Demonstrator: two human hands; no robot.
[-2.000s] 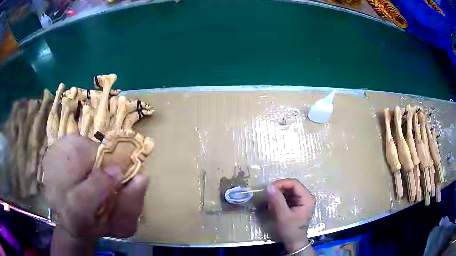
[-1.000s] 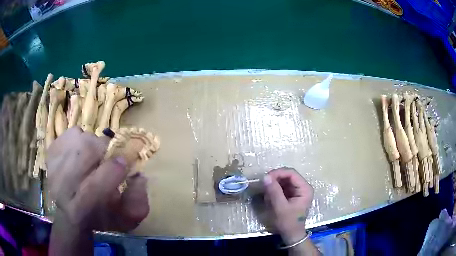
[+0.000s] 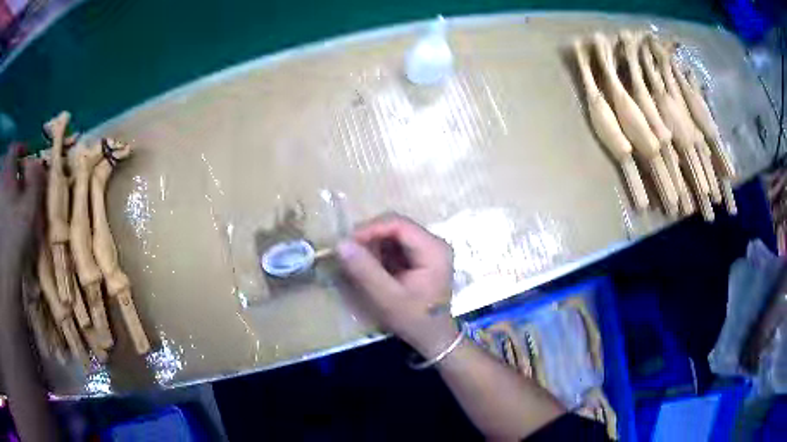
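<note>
My right hand [image 3: 401,268] pinches a thin pale stick [image 3: 324,253], whose far end is at the small white dish [image 3: 288,258]. The dish holds whitish-blue material and sits by a dark wet stain. My left hand [image 3: 19,194] is blurred and cut off at the left edge, beside the left pile of tan shaft pieces [image 3: 80,223]; whether it holds anything is hidden. Some pieces there have black bands near their heads. Another pile of tan shaft pieces [image 3: 634,129] lies side by side at the right.
A white squeeze bottle [image 3: 429,59] stands beyond the dish near the green surface [image 3: 224,30]. A blue crate [image 3: 608,345] with curved tan pieces and clear plastic is below the table's front edge [image 3: 345,344]. Another blue container [image 3: 151,427] shows at lower left.
The view has swung right, shifting the table leftward and upward in the picture. My left hand has moved to the left pile; the carved piece it held no longer shows in front. My right hand stays by the dish.
</note>
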